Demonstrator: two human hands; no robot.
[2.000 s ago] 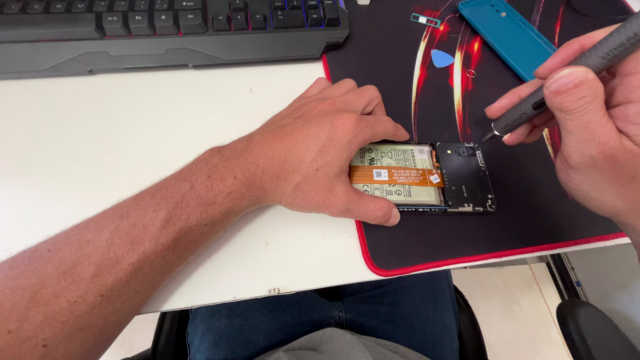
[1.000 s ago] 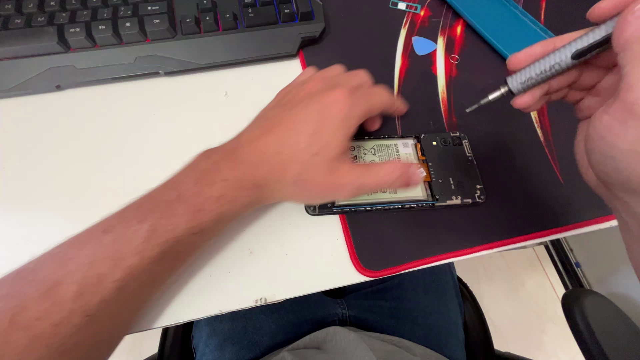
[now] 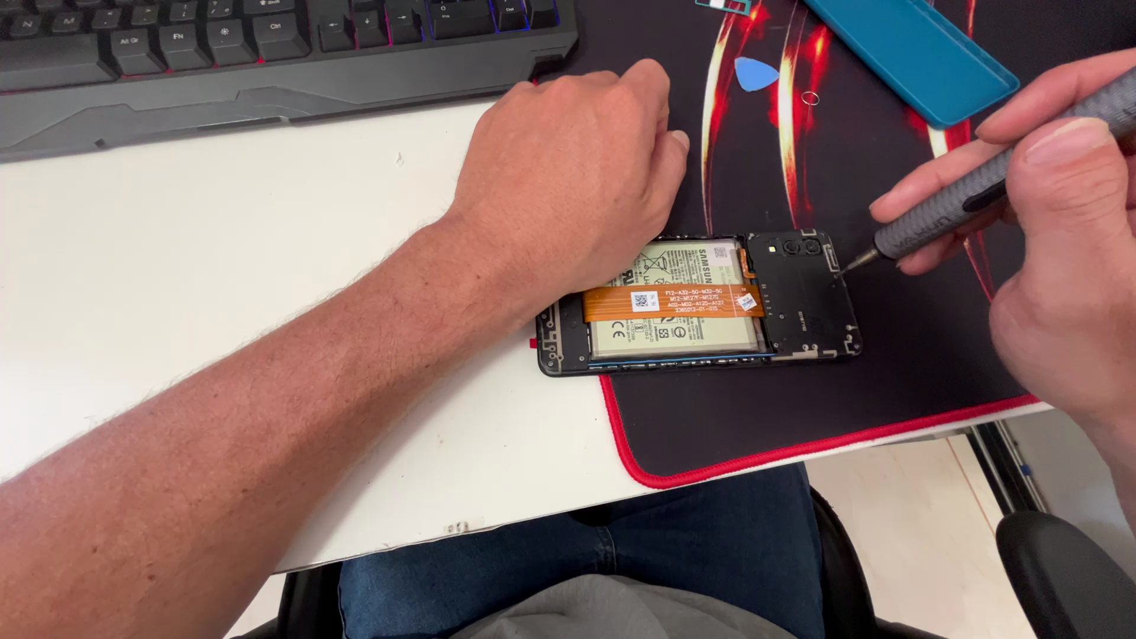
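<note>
An opened smartphone [image 3: 808, 302] lies back side up, partly on the black mouse pad. Its Samsung battery [image 3: 674, 339] is exposed, and an orange flex cable [image 3: 612, 304] crosses it. My left hand [image 3: 577, 169] rests just above the phone's far edge with its fingers curled; whether anything is under them is hidden. In my right hand [image 3: 1056, 186] is a grey precision screwdriver [image 3: 941, 209], slanting down to the left. The driver's tip is at the phone's right edge, near the camera lenses; contact cannot be told.
A black keyboard [image 3: 293, 98] stands at the back left on the white desk [image 3: 177, 257]. On the mouse pad [image 3: 754, 426] lie a blue plastic opening pick [image 3: 756, 74], a small ring [image 3: 809, 98], a teal phone back cover [image 3: 932, 62] and a small teal-framed piece [image 3: 723, 5].
My left hand has moved off the battery area to beyond the phone's far edge. The screwdriver tip, raised away from the phone a second ago, is back at its right edge.
</note>
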